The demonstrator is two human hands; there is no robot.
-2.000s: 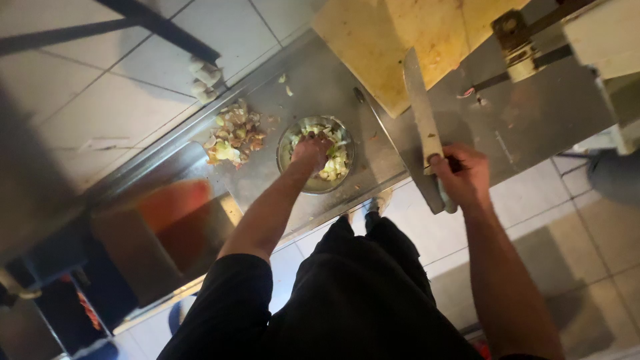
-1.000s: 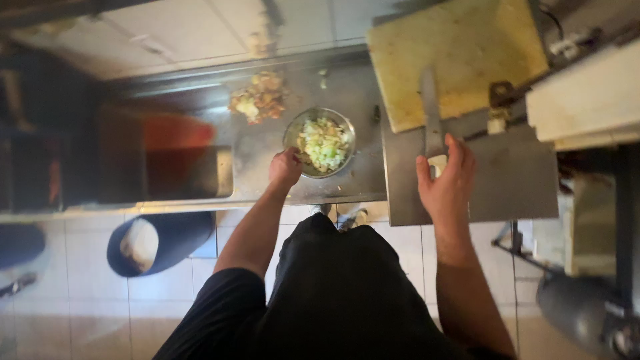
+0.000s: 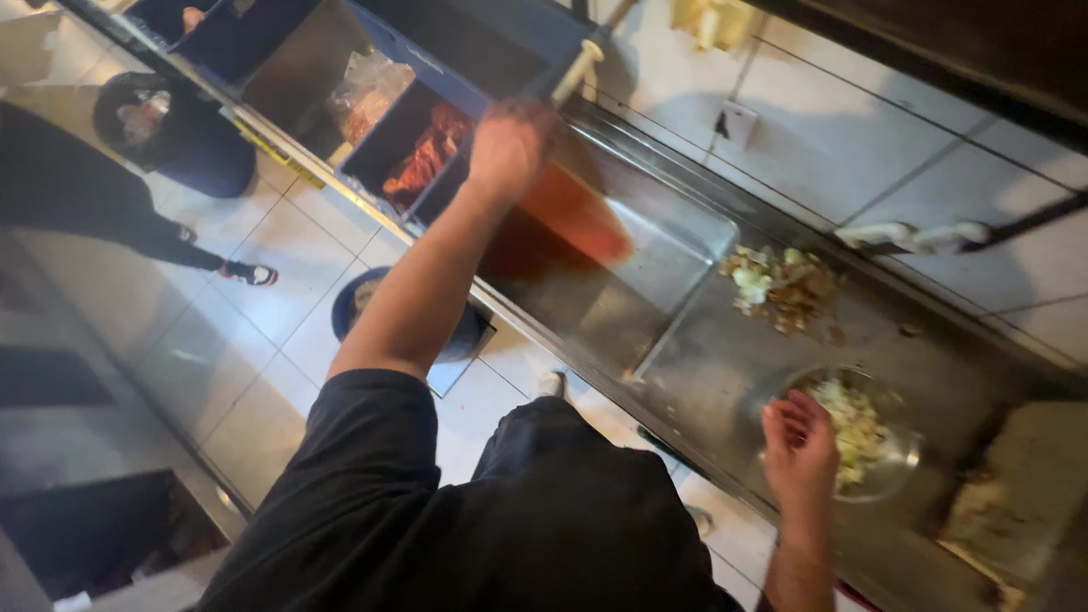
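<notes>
My left hand point(image 3: 514, 149) is stretched out over the far side of a steel sink point(image 3: 680, 242), beside a pale faucet part point(image 3: 578, 72). Blur hides its fingers, so its grip cannot be told. At the lower right, a clear bowl point(image 3: 901, 463) of chopped pale green vegetable point(image 3: 854, 425) rests on the steel counter point(image 3: 722, 382). My right hand point(image 3: 799, 433) overlaps the bowl's left side, fingers loosely curled and apart, with nothing visible in them. A heap of vegetable scraps point(image 3: 786, 289) lies between sink and bowl. Reddish-brown liquid or staining point(image 3: 586, 221) shows in the sink.
Blue crates point(image 3: 472, 47) stand at the sink's left, one holding red meat point(image 3: 429, 157). A plastic bag point(image 3: 370, 89) lies nearby. A cutting board point(image 3: 1020, 484) is at the right edge. Bins point(image 3: 200, 153) and another person's leg point(image 3: 102, 187) are on the left.
My left hand has moved from the bowl to over the sink. My right hand, on the knife two seconds ago, has let it go and is beside the bowl. The view has swung left.
</notes>
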